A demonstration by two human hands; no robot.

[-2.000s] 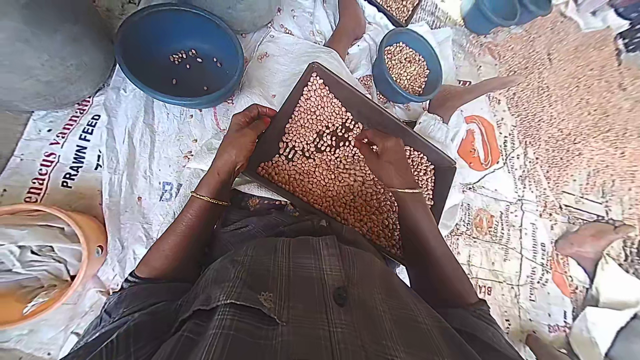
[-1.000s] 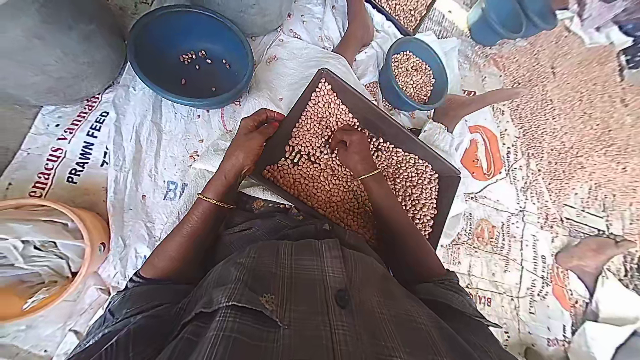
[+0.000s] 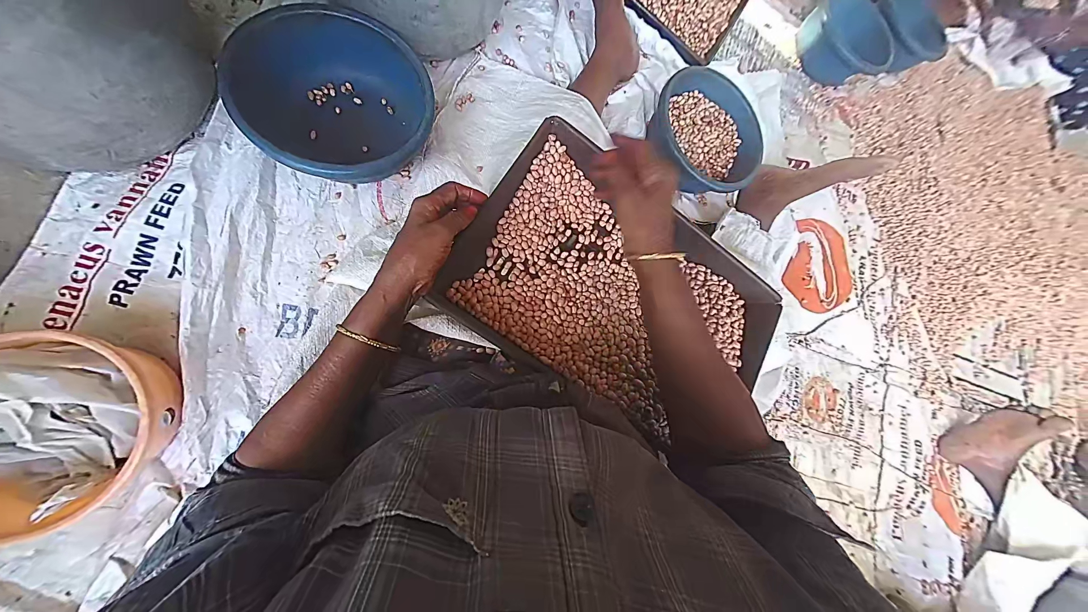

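A dark rectangular tray [image 3: 763, 327] lies tilted across my lap, spread with pinkish-brown nuts or seeds [image 3: 561, 314]; its dark bottom shows through in a patch near the middle. My left hand [image 3: 432, 234] grips the tray's left rim, thumb and fingers around the edge. My right hand [image 3: 636, 174], blurred by motion, is over the tray's upper right rim, close to a small blue bucket [image 3: 663, 127] that contains more of the nuts or seeds. Whether its fingers hold anything cannot be made out.
A wide blue basin [image 3: 323, 161] with a few loose nuts or seeds stands at upper left. An orange tub [image 3: 157, 399] with sacking inside is at left. Printed woven sacks [image 3: 246, 255] cover the ground. Other people's bare feet [image 3: 990, 446] are at right. Another filled tray [image 3: 693, 25] is at the top.
My right hand has moved from over the middle of the tray up and right to its rim beside the small bucket. My left hand keeps its grip on the tray.
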